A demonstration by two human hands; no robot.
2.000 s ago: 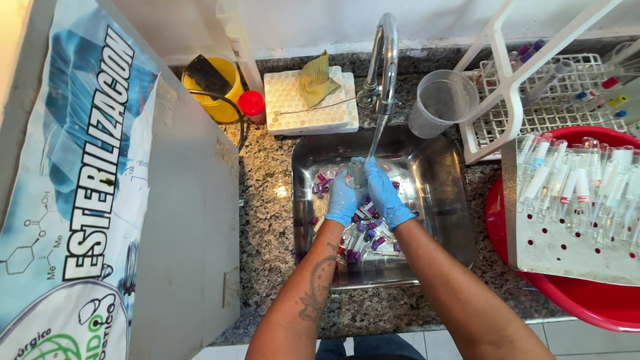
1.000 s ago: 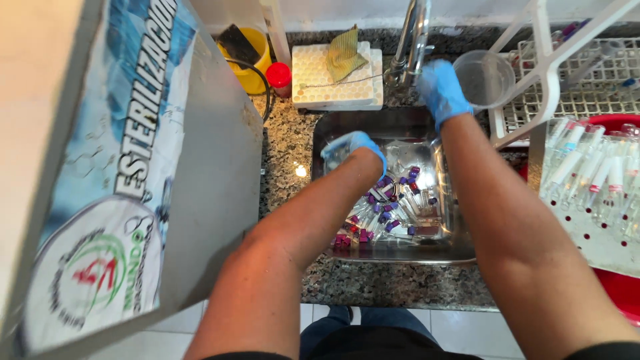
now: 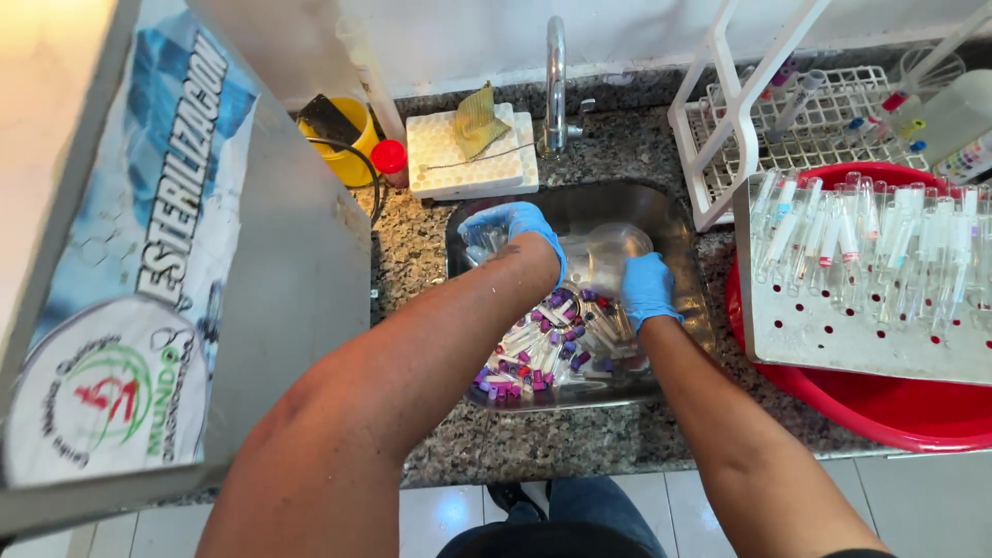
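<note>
Over the upper left of the steel sink (image 3: 701, 310), my left hand (image 3: 515, 229) in a blue glove is closed around clear glass or plastic pieces, which look like tubes. My right hand (image 3: 649, 288), also gloved in blue, grips a clear plastic cup (image 3: 616, 252) that lies tilted inside the sink, its mouth toward the left. Below both hands, many small tubes with purple and red caps (image 3: 542, 349) lie heaped on the sink bottom. The faucet (image 3: 556, 85) stands behind the sink; whether water runs cannot be told.
At the right, a perforated metal tray (image 3: 837, 341) of clear tubes rests on a red basin (image 3: 876, 415), near a white wire rack (image 3: 837, 93). Behind stand a white foam rack (image 3: 465, 174) with a yellow-green cloth (image 3: 478, 124), a red-capped container (image 3: 390, 159) and a yellow container (image 3: 353, 124). A grey cabinet (image 3: 302, 232) borders the left.
The clear cup, standing on the counter right of the faucet earlier, is now in the sink in my right hand. That hand has come down from beside the faucet.
</note>
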